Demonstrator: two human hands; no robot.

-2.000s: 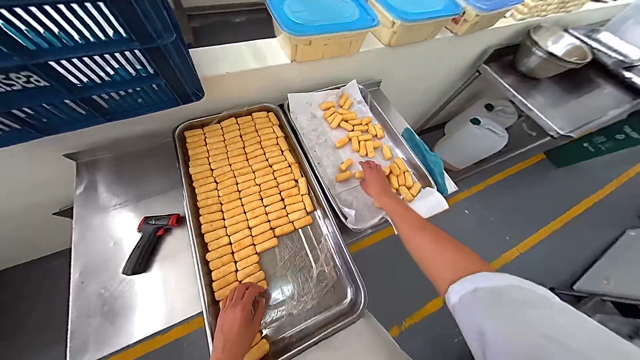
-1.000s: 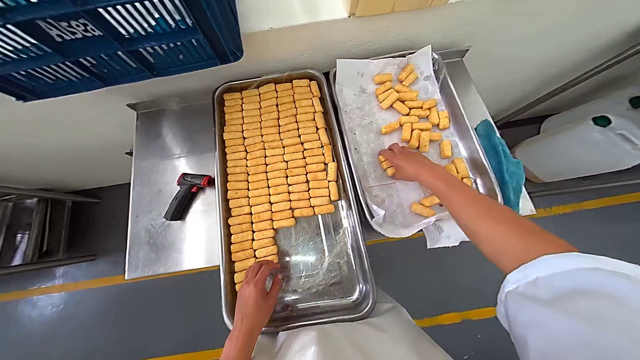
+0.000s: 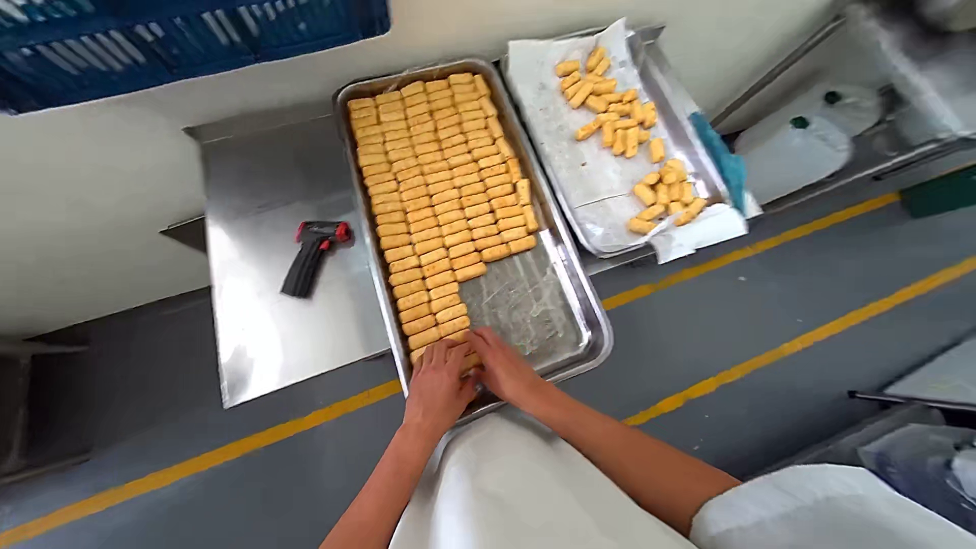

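A deep metal tray (image 3: 591,305) holds close rows of golden, finger-shaped fried pieces (image 3: 438,175); its lower right part shows bare metal under a clear film. At its near end, my left hand (image 3: 441,385) rests on the last pieces of the left rows. My right hand (image 3: 499,366) meets it from the right, fingertips at the same pieces. The fingers hide what lies between them, so a grip cannot be made out. To the right, a second metal tray (image 3: 682,114) lined with white paper (image 3: 557,130) bears loose pieces (image 3: 621,122) in scattered groups.
A black and red infrared thermometer gun (image 3: 311,252) lies on the steel table (image 3: 267,335) left of the trays. A blue plastic crate (image 3: 191,38) stands at upper left. A teal cloth (image 3: 720,160) lies by the paper-lined tray, with white plastic jugs (image 3: 797,152) beyond it.
My right hand has moved from the paper-lined tray to the near end of the full tray, beside my left hand. My left hand has stayed near that end. The view has shifted.
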